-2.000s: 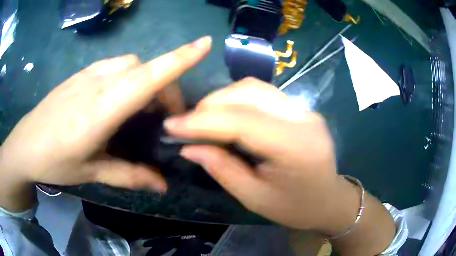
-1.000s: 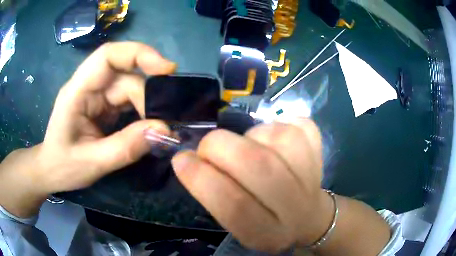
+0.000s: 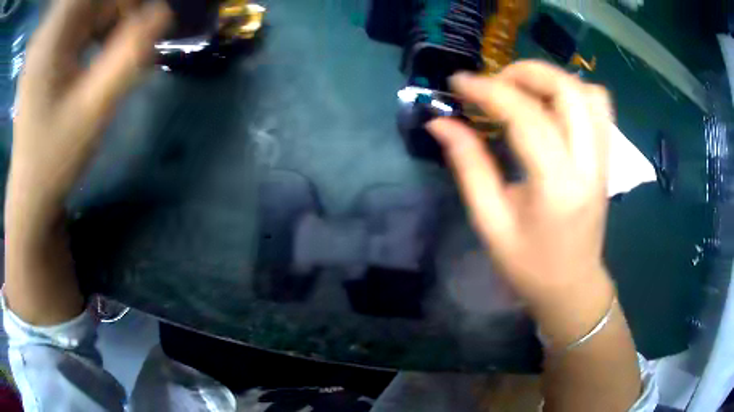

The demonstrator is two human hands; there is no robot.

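Note:
My left hand (image 3: 60, 121), blurred, is at the upper left, its fingertips beside a small pile of black display modules (image 3: 193, 18) with orange flex cables. Whether it holds a module cannot be told. My right hand (image 3: 543, 173) is over the near end of the long overlapping module stack (image 3: 445, 40). Its thumb and index finger are at the nearest module (image 3: 414, 121), which has a bright film edge; whether they grip it is unclear. A dark grey bow-tie-shaped jig (image 3: 334, 241) lies on the mat, blurred, with a darker patch at its lower right.
A single black module (image 3: 554, 36) with an orange tail lies at the upper right. A white triangle (image 3: 629, 166) is partly behind my right hand, with a small black part (image 3: 665, 163) to its right. The dark green mat's front edge (image 3: 322, 358) curves across the bottom.
The hands have parted: my left hand moved up and left to the small pile, my right up and right to the stack. The module held between them is gone from there, uncovering the jig.

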